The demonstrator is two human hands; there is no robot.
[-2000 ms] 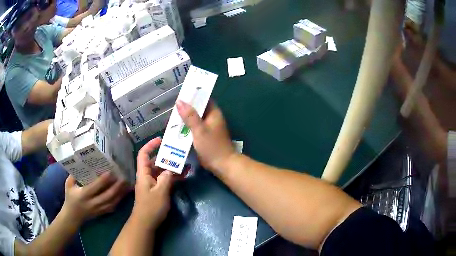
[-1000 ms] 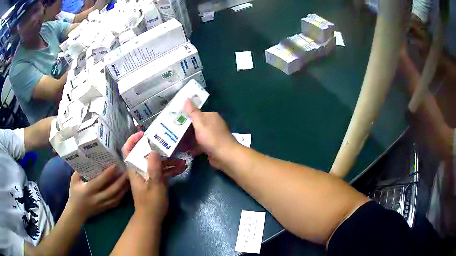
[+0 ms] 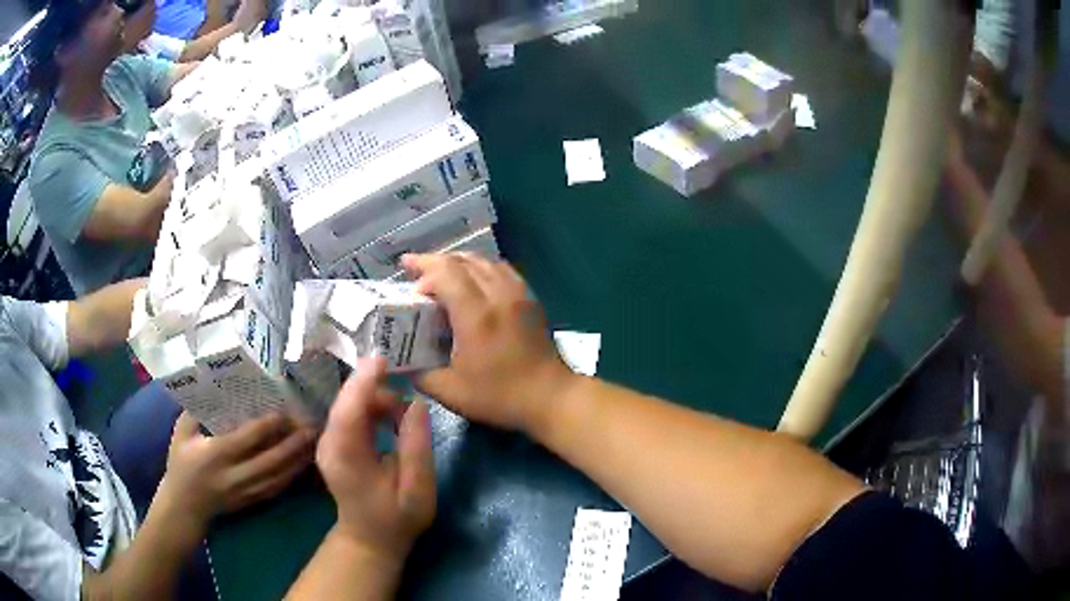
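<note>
A white long carton (image 3: 408,331) is in my right hand (image 3: 487,335), which grips it from above and the right. Its near end faces me with white end flaps (image 3: 315,319) standing open toward the left. My left hand (image 3: 378,452) is just below the carton's open end, fingers apart and raised; a fingertip is near the flaps, and I cannot tell whether it touches. The far end of the carton is hidden by my right hand. Closed cartons (image 3: 393,200) lie piled just behind it.
Upright open-ended cartons (image 3: 223,340) stand at left, steadied by another person's hand (image 3: 241,464). Small boxes (image 3: 710,129) and paper slips (image 3: 583,161) lie on the green table (image 3: 704,282). A printed slip (image 3: 596,558) lies near the front edge. A pale pole (image 3: 862,252) rises at right.
The carton has turned from its printed long face to its end, and its flaps now show open. My left hand has let go and moved slightly down and right.
</note>
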